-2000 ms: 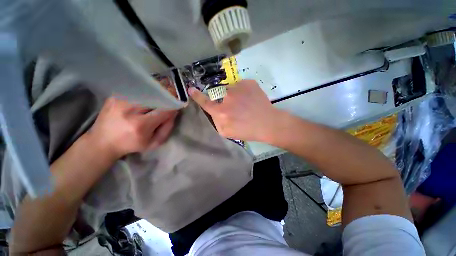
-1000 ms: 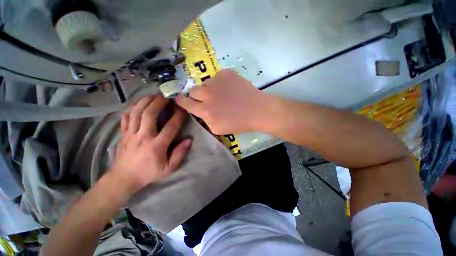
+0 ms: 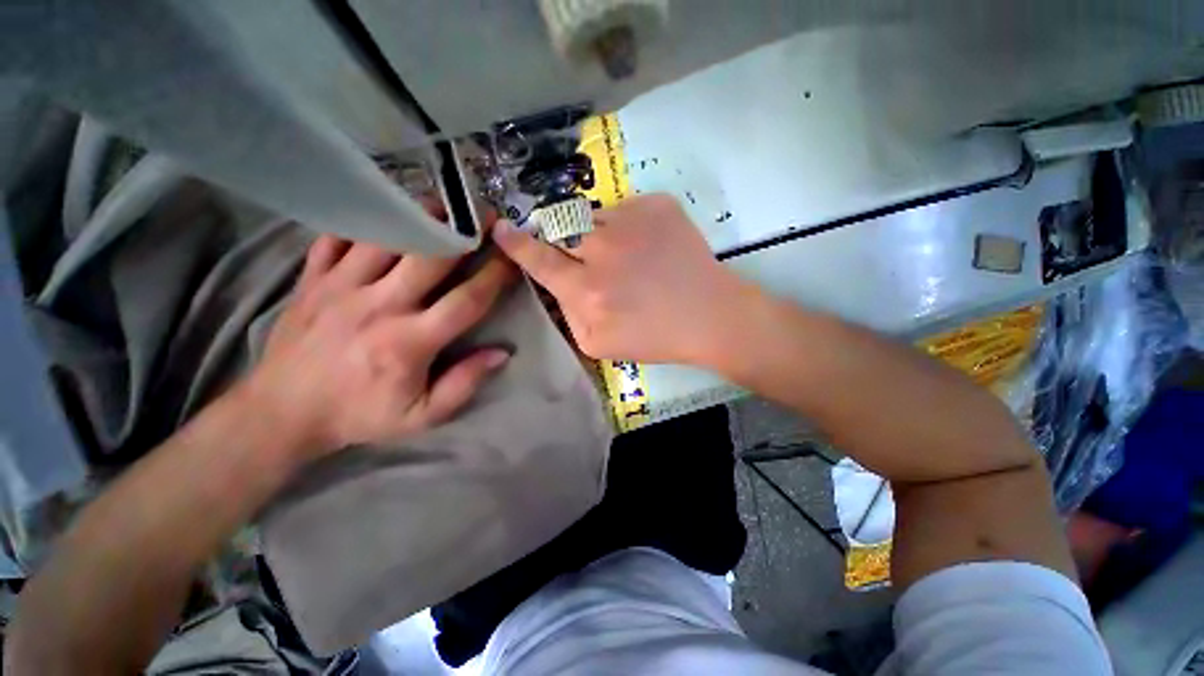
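The grey-taupe garment piece point(image 3: 462, 528) lies left of the needle area and hangs over the table's front edge. My left hand point(image 3: 376, 337) lies on it palm down, fingers spread, fingertips near the presser foot area and partly hidden by the machine head. My right hand point(image 3: 647, 277) is beside the small ribbed cream knob point(image 3: 567, 219), its index fingertip at the cloth's right edge by the foot. Whether its fingers pinch the cloth cannot be told. The needle itself is hidden.
The sewing machine head point(image 3: 489, 66) hangs over the hands, with a larger ribbed knob point(image 3: 601, 27). Yellow tape point(image 3: 627, 392) is on the white machine bed point(image 3: 819, 172). A plastic-wrapped yellow bundle point(image 3: 990, 346) is beyond the bed's right front edge. Dark blue material is at the far right.
The camera view has shifted, then nearly returned. My left hand has gone from bent fingers to lying flat on the cloth. The cloth's front corner has moved left and up since two seconds ago.
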